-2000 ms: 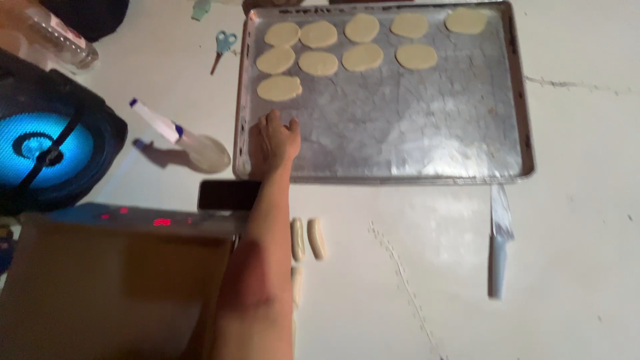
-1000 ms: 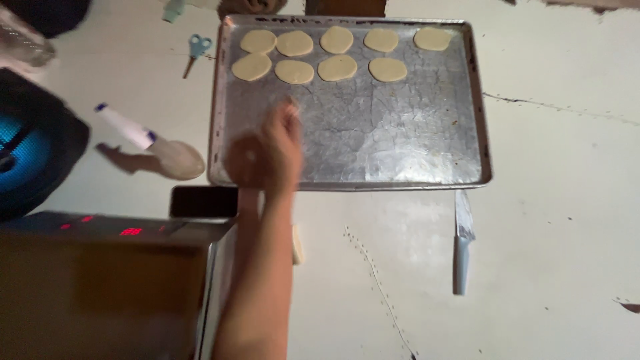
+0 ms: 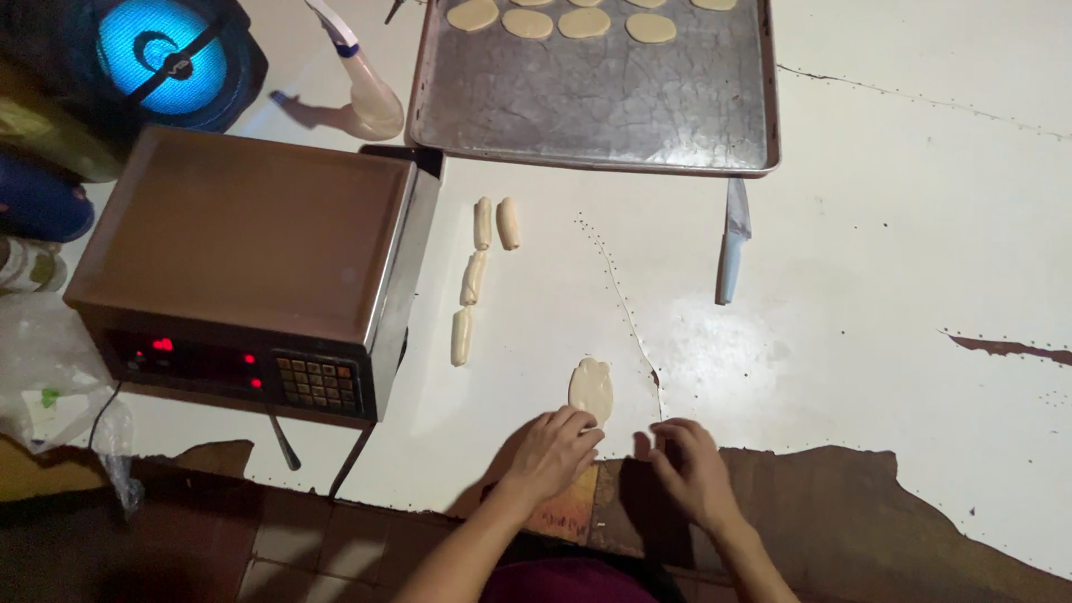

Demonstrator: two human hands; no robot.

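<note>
A flattened oval of dough lies on the white table near its front edge. My left hand rests its fingertips on the lower end of that oval. To the right, my right hand hovers by the table edge, fingers curled apart, with nothing seen in it. Several small dough rolls lie between the scale and the oval. At the top, a metal baking tray bears flat dough ovals in rows.
A digital scale stands at the left, a lit speaker behind it. A spray bottle lies left of the tray. Below the tray's right part is a knife with a light blue handle. The table's front edge is ragged.
The view has swung down towards the table's front edge. The hand that was over the tray is away from it. Both hands now show near the front edge, one touching a dough oval.
</note>
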